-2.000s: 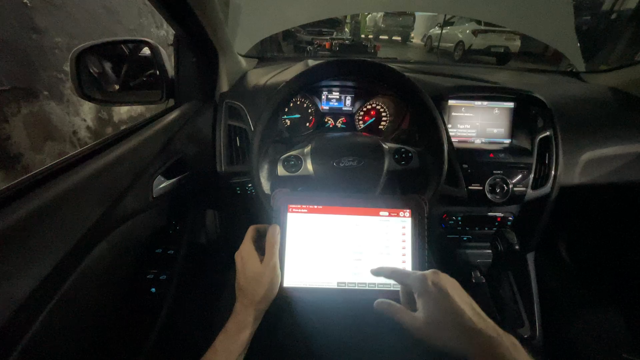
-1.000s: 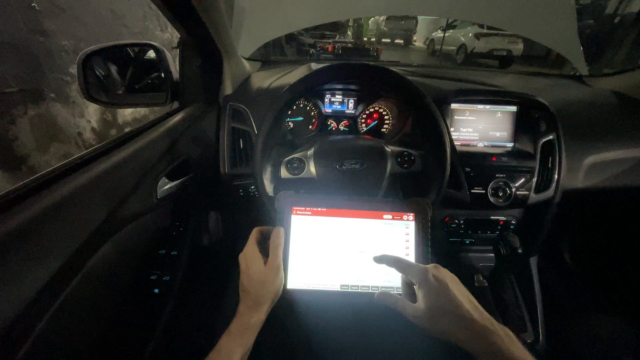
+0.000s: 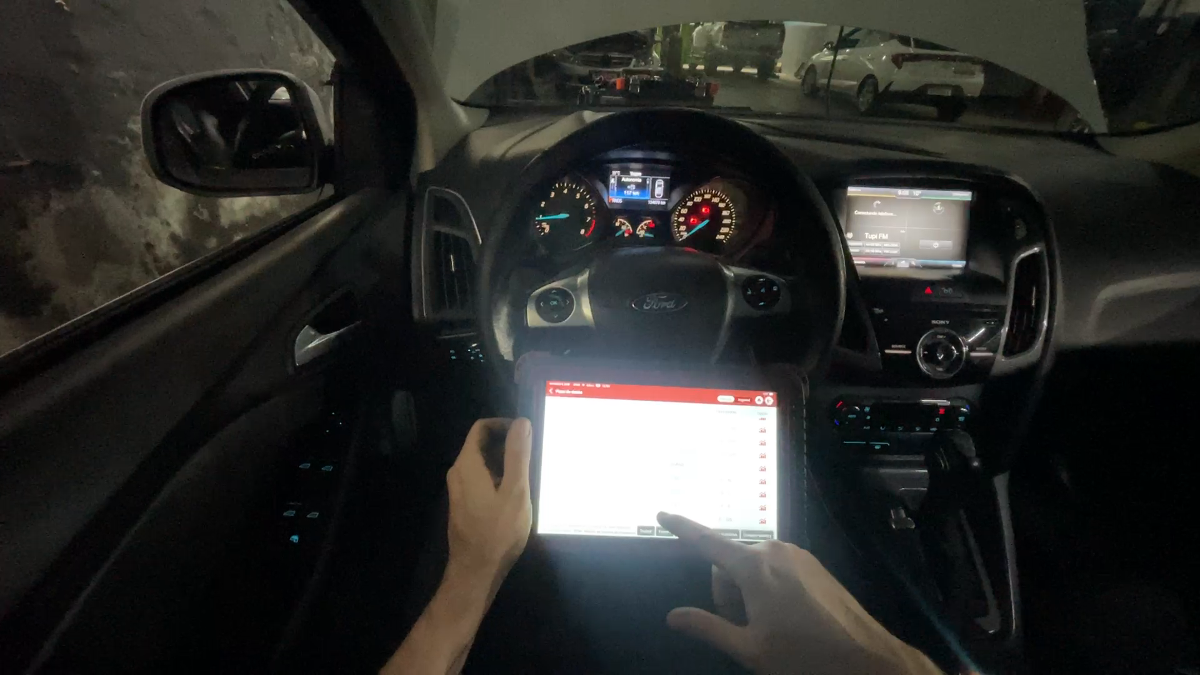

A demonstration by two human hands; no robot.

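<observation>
A tablet (image 3: pixel 619 459) in a dark case, its bright screen topped by a red bar, leans in front of the lower part of a Ford steering wheel (image 3: pixel 659 302). My left hand (image 3: pixel 489 497) grips the tablet's left edge, thumb on the front; the fingers behind it are hidden. My right hand (image 3: pixel 769 581) holds nothing; its index finger extends over the bottom of the screen, near a row of dark buttons, and whether the tip touches the glass I cannot tell.
Behind the wheel the instrument cluster (image 3: pixel 642 211) is lit. The centre display (image 3: pixel 907 228) and gear lever (image 3: pixel 952 459) are to the right, the driver's door handle (image 3: pixel 323 342) to the left. A raised hood (image 3: pixel 769 11) shows through the windshield.
My right index finger has moved left and down across the tablet's screen, from its right part to near the bottom row of buttons. My left hand keeps its hold on the tablet's edge.
</observation>
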